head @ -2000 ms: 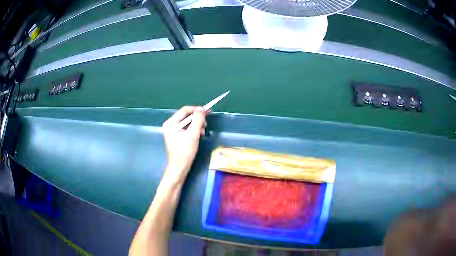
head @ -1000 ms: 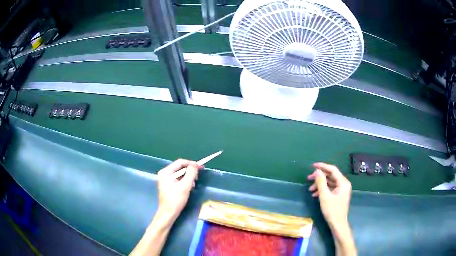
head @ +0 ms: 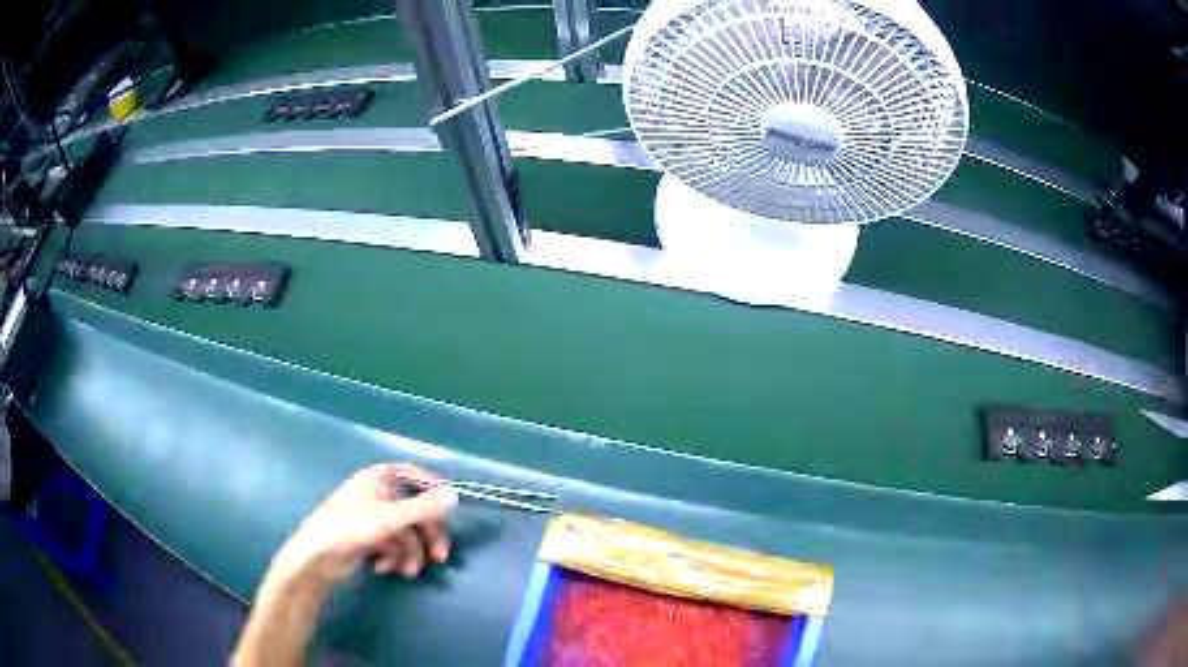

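Observation:
My left hand (head: pixel 378 519) holds silver tweezers (head: pixel 502 495) over the worktop. The tweezers point right, their tips near the left end of the yellow-tan strip (head: pixel 684 560) on the far side of the blue bin (head: pixel 528 623). The bin holds loose red pieces (head: pixel 664 632) and is cut off by the lower edge. At the lower right edge only a blurred skin-coloured patch (head: pixel 1166 645) shows, probably my right hand; its fingers cannot be seen. A dark four-station unit (head: pixel 1050 437) lies on the green belt at the right.
Two more dark units (head: pixel 232 284) (head: pixel 95 272) lie on the belt at the left, and another (head: pixel 318 104) on a farther belt. A white fan (head: pixel 795 117) and a metal post (head: pixel 469 143) stand beyond the belt. Silver rails (head: pixel 300 224) run across.
My left hand has moved down and left from the belt edge, and the tweezers now point right toward the bin. My right hand has dropped away to the lower right edge. The right unit sits farther right.

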